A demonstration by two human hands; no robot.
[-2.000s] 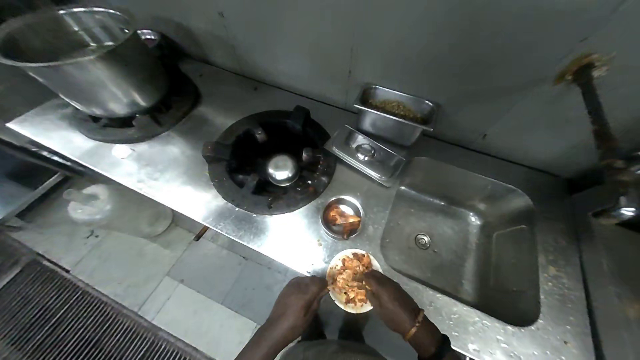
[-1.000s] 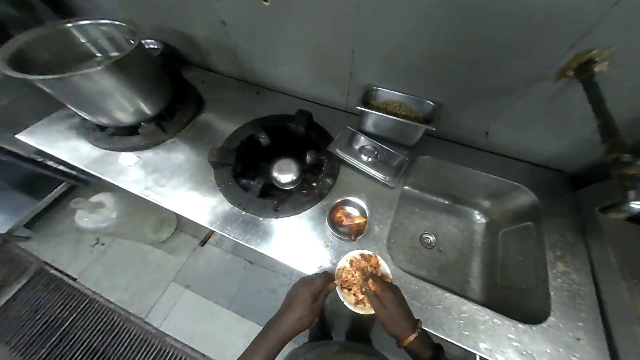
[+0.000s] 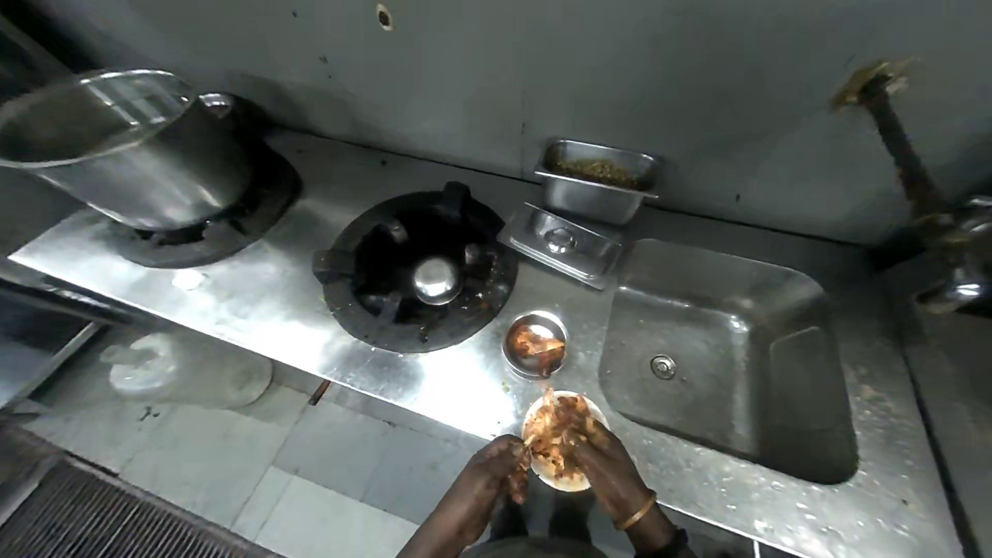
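Note:
A white round plate or bowl [image 3: 563,483] of shredded reddish-orange food [image 3: 556,434] sits at the counter's front edge. My left hand [image 3: 496,469] is at its left rim, fingers closed on a piece of the same food. Over the right part of the food is my right hand [image 3: 601,461], its fingers bent down into it; whether they grip a piece cannot be told. Just behind the plate, a small steel bowl [image 3: 535,345] holds a few larger reddish pieces.
A black gas burner [image 3: 418,271] lies left of the steel bowl, a large steel pot [image 3: 163,170] farther left. Behind are a steel container of greenish food [image 3: 597,182] and a steel lid [image 3: 561,242]. To the right is a sink [image 3: 728,356]; a translucent plastic jug [image 3: 186,372] stands below the counter.
My left hand now has a piece of food hanging from its fingers beside the rim. My right hand has shifted inward over the food since two seconds ago, when it was at the right rim.

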